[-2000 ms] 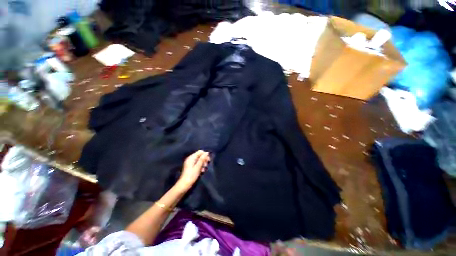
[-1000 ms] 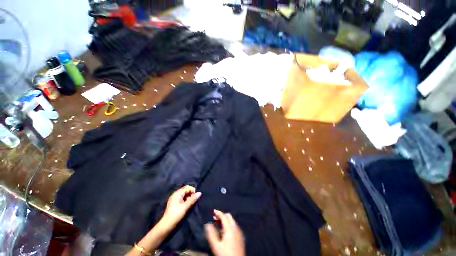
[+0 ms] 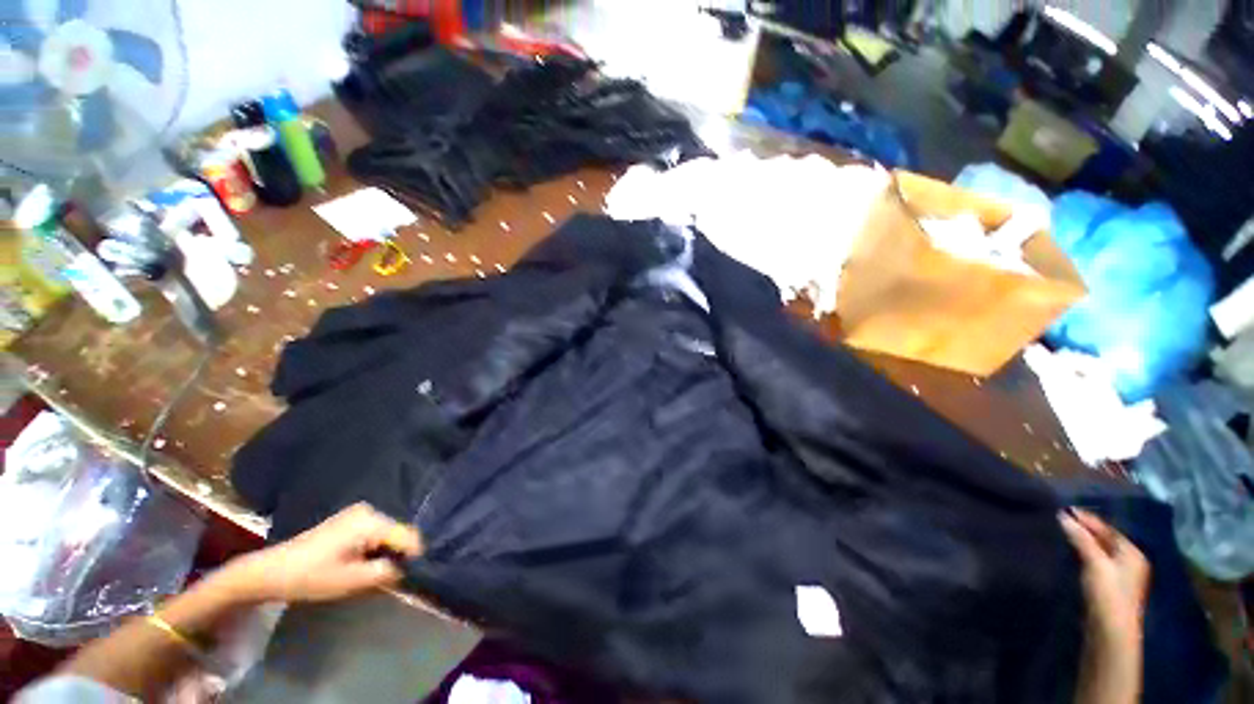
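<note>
A black jacket lies opened wide on the brown table, its shiny lining facing up and its collar away from me. A pale tag shows on the lining at the lower right. A pale hanger hook shows above the collar. My left hand pinches the jacket's edge at the lower left. My right hand holds the other front edge out at the far right, its fingertips partly behind the cloth.
An open cardboard box, white cloth and a blue bag are at the back right. Red and yellow snips, bottles and a fan are at the left. Folded dark garments are partly covered at right.
The jacket's front has been spread open, exposing the lining and tag. My left hand has moved left and my right hand far right, each now holding an edge. The view has shifted.
</note>
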